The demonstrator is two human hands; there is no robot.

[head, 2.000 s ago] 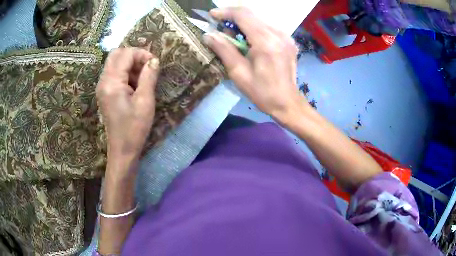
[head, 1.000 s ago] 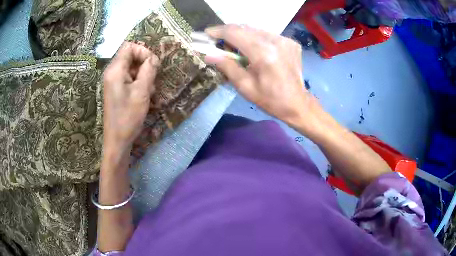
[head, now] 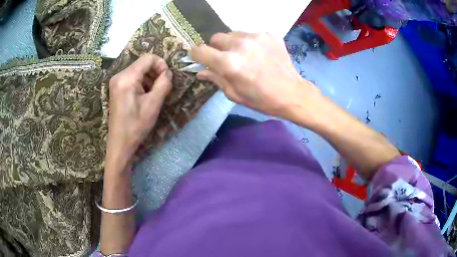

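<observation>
The paisley garment (head: 60,120) lies on the pale table (head: 168,150), with gold lace trim (head: 183,22) along a sleeve end and a plain dark olive band (head: 203,20) outside it. My left hand (head: 140,93) is over the sleeve part, thumb and index finger pinched together on the cloth or a thread; which is hidden. My right hand (head: 245,68) holds thread snips (head: 191,65), two short silver blades pointing left, close to my left fingertips. The grip is hidden in my palm.
A white sheet or surface (head: 265,15) lies behind my right hand. A red plastic stool (head: 346,45) stands on the blue-grey floor (head: 340,85), which has dark clippings. Another red piece (head: 353,183) is under my right forearm. Purple clothing (head: 401,10) and blue material show at right.
My right hand has moved left and down, bringing the snips from the lace to beside my left fingertips. My left hand has shifted slightly right. The plain dark band now shows more.
</observation>
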